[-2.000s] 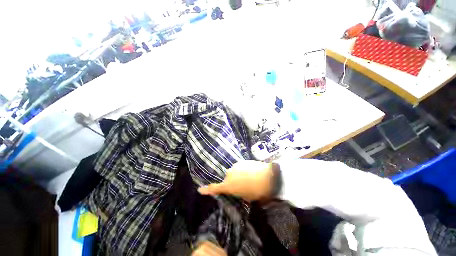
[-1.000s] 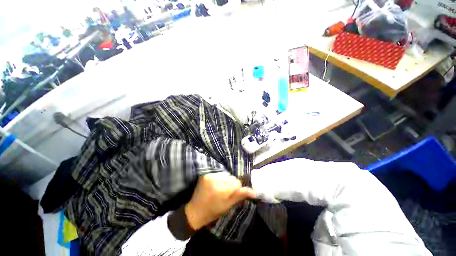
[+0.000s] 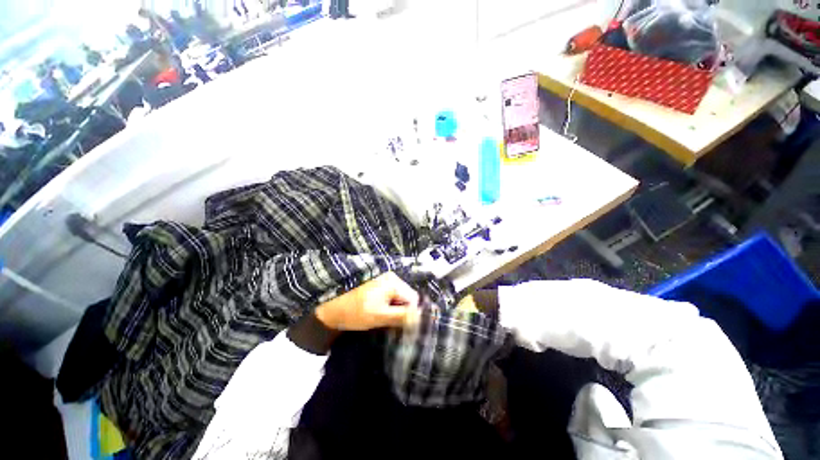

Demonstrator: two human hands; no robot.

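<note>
A black, white and cream plaid garment [image 3: 270,234] lies heaped left of the overlock machine [image 3: 454,247]. My left hand [image 3: 373,304] grips a plaid piece [image 3: 445,355] at its upper left edge, just in front of the machine. My right hand [image 3: 467,305] is at the upper right of this piece; the piece mostly hides it, so its grip cannot be made out. The piece hangs down, somewhat blurred, over black fabric at my lap.
A lit smartphone [image 3: 521,117] stands upright behind the machine, near a bright blue strip [image 3: 489,171]. A slim item [image 3: 549,200] lies right of it. A blue bin [image 3: 746,283] is at right. A red patterned box [image 3: 647,77] sits on the neighbouring table [image 3: 692,144].
The small plaid piece has come up between my hands. My left hand has moved up towards the machine. My right hand, hidden behind the left a second ago, now shows slightly at the piece's right side.
</note>
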